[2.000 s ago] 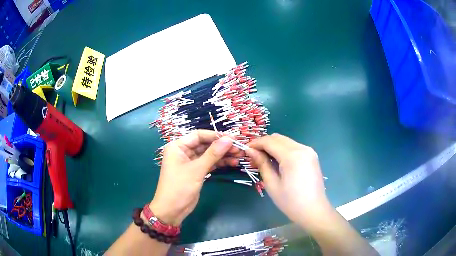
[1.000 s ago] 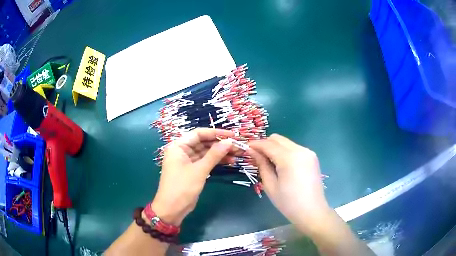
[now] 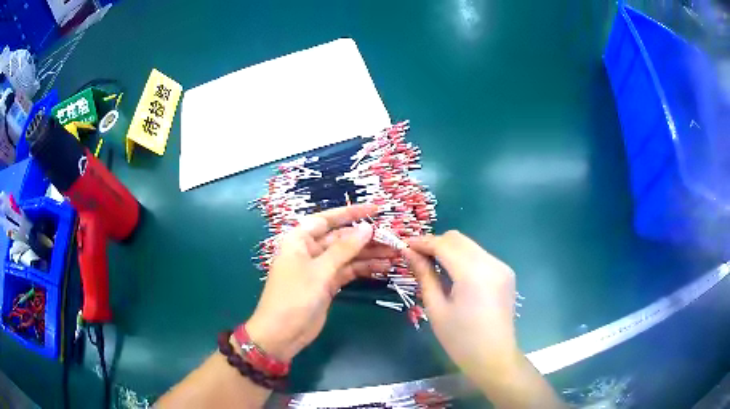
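A dense pile of short wire leads (image 3: pixel 324 188) lies in front of me, black in the middle with white and red ends. My left hand (image 3: pixel 308 275) is at the pile's near side, thumb and fingers pinching a thin white sleeved lead end (image 3: pixel 387 237). My right hand (image 3: pixel 467 294) is just right of it, fingertips closed on the same white piece. The two hands' fingertips nearly meet over the pile. The fingers hide part of the held lead and how its parts join. A few loose white and red ends (image 3: pixel 407 295) show below my fingers.
A white sheet (image 3: pixel 276 116) lies behind the pile. A red heat gun (image 3: pixel 104 200), a blue parts tray (image 3: pixel 60 279), and yellow (image 3: pixel 154 114) and green (image 3: pixel 76 110) signs are on the left. A blue bin (image 3: pixel 652 144) is right. A white strip (image 3: pixel 624 323) and second bundle (image 3: pixel 416 400) are near.
The camera view has shifted slightly, so the bench items sit a little lower and the near bundle is more cut off. Both hands stay together at the white piece.
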